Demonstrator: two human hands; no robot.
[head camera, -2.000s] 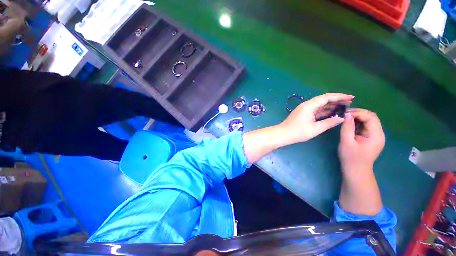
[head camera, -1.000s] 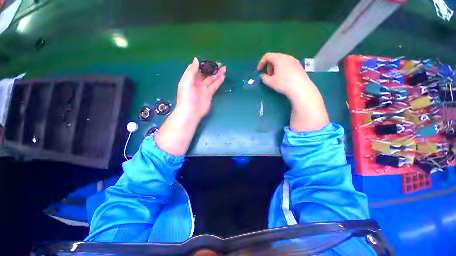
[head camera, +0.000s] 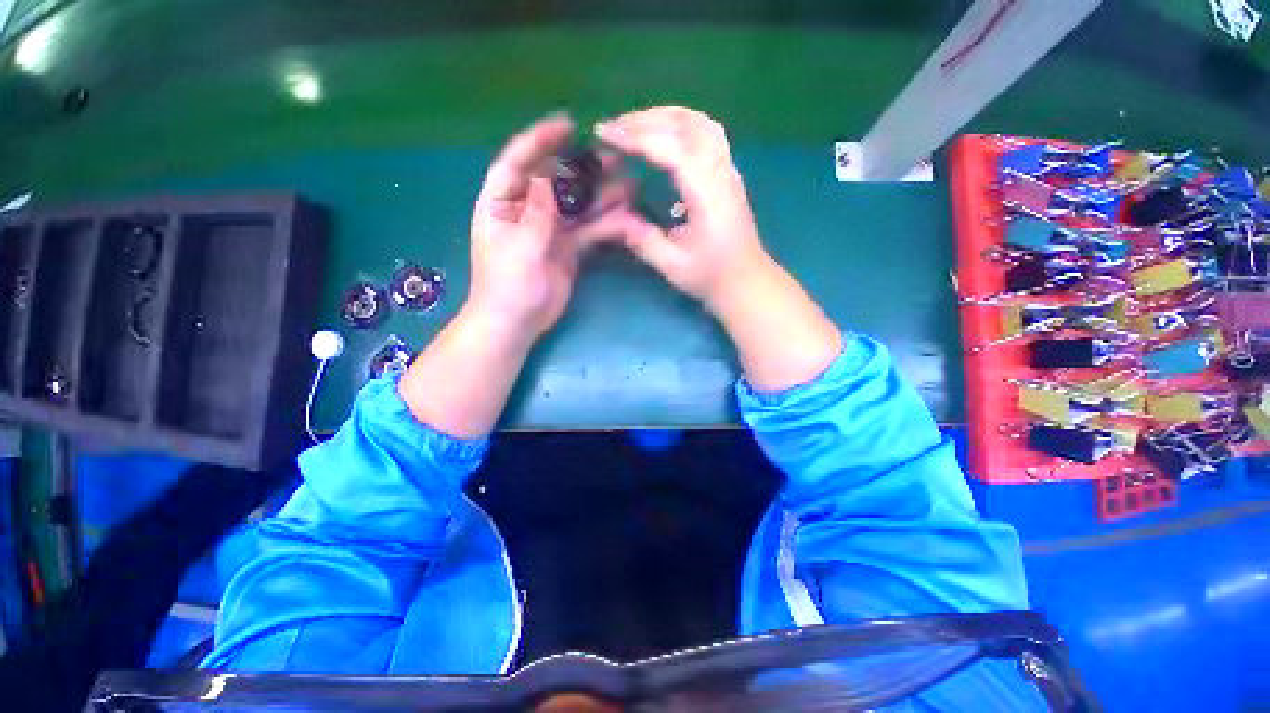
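My left hand (head camera: 521, 237) holds a round black housing (head camera: 575, 181) between thumb and fingers, above the green table (head camera: 627, 376). My right hand (head camera: 690, 195) is close beside it on the right, thumb and index finger curved toward the housing. Both hands are blurred, and whether the right fingertips touch the housing or hold anything small cannot be told. Three round inner parts with pale centres lie left of my left hand: one (head camera: 365, 304), another (head camera: 417, 287) beside it, and a third (head camera: 392, 357) near my left cuff.
A black compartment tray (head camera: 309, 265) with a few rings is at the left. A white puck (head camera: 326, 344) with a thin cable lies beside it. A red tray (head camera: 979, 348) heaped with clipped assemblies (head camera: 1065, 353) is at the right. A slanting pale post (head camera: 961, 84) stands behind.
My right hand has moved left, up to the housing in my left hand. The view has swung right since the oldest frame, bringing more of the red tray in.
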